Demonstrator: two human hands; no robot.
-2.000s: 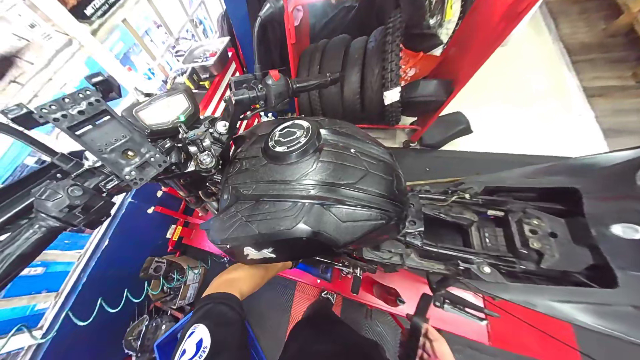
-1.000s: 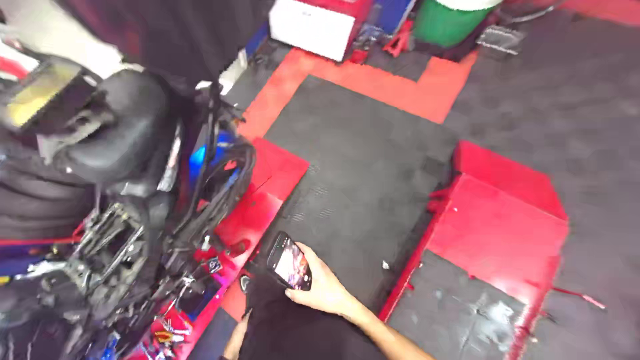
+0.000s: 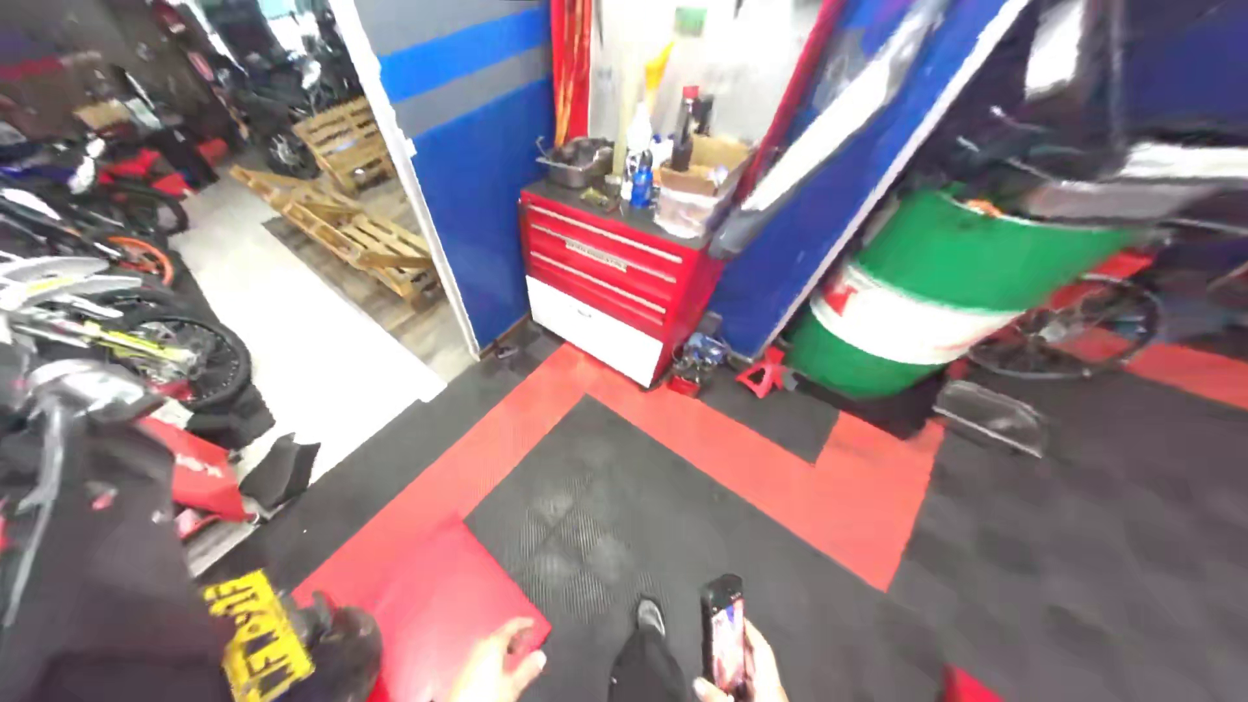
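A black smartphone (image 3: 724,634) with its screen lit is in my right hand (image 3: 760,668), at the bottom of the view right of centre. Over the red metal ramp of a lift (image 3: 444,614), my left hand (image 3: 502,663) is held with fingers apart and nothing in it. To its left is the rear of a motorcycle with a yellow plate (image 3: 258,634) that bears writing. One shoe (image 3: 650,614) shows on the floor between my hands.
A red and white tool chest (image 3: 604,278) stands ahead, holding bottles, a metal pan and a cardboard box. Right of it are a red jack stand (image 3: 763,372) and a green and white drum (image 3: 936,292). Wooden pallets (image 3: 361,234) lie beyond the doorway; motorcycles (image 3: 127,322) stand at left.
The view has swung from the motorcycle's tank to the floor and tool chest. My left hand, mostly out of sight one second ago, now shows over the red ramp. The phone stays in my right hand.
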